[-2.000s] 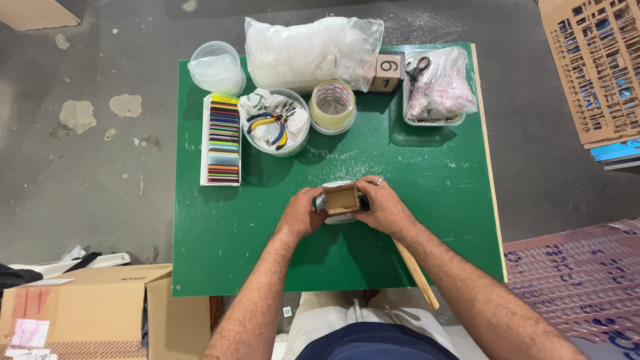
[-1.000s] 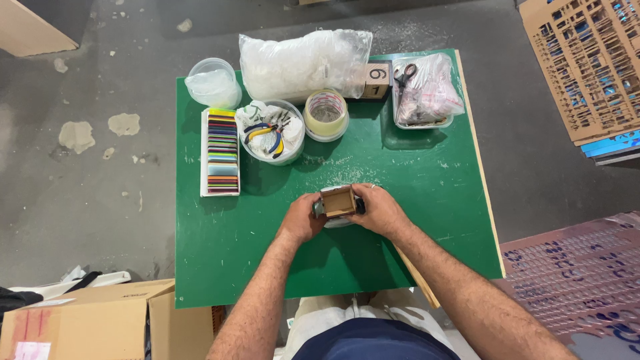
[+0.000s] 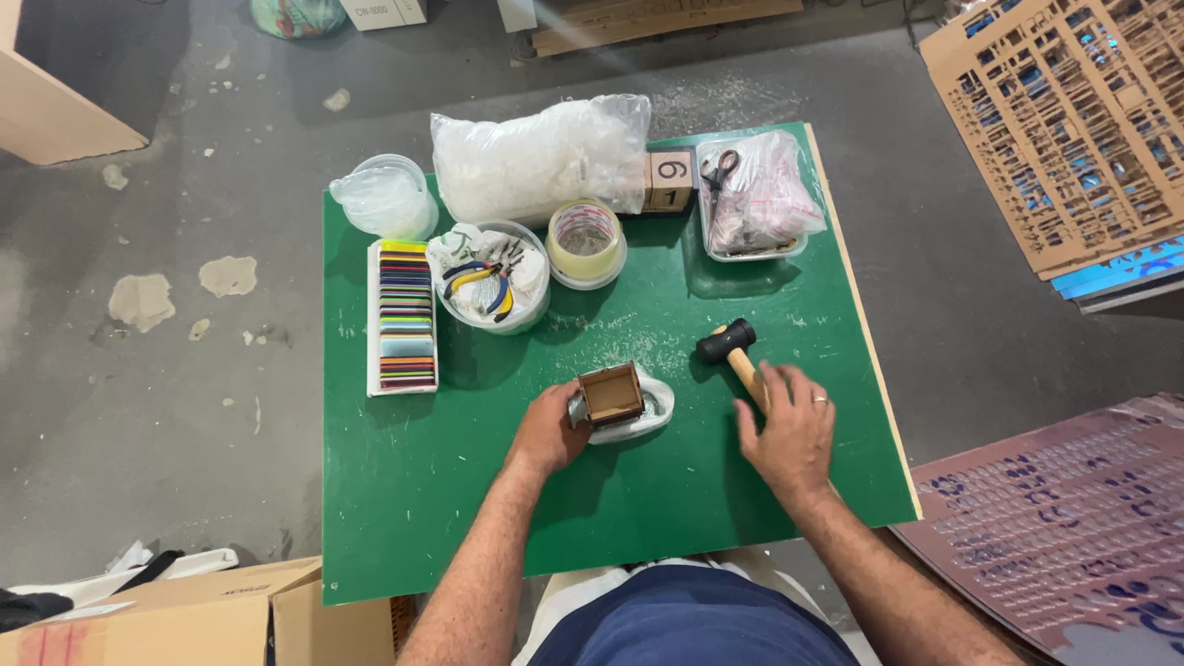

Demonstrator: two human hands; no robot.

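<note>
Near the middle of the green table top, my left hand grips the left side of a small open wooden box. A white, ring-like pad lies under and to the right of the box. Over the wooden handle of a black-headed rubber mallet is my right hand, fingers spread; whether it touches the handle is not plain. The mallet lies slantwise on the table, its head pointing away from me.
Along the far side of the green table stand a strip tray, a tub with pliers, tape rolls, a bag of white material, numbered wooden blocks and a container with scissors. A cardboard box sits lower left.
My right hand has left the wooden box and moved right, over the mallet's handle. The mallet's head now shows; earlier only its handle was seen beside my right forearm. My left hand stays on the box.
</note>
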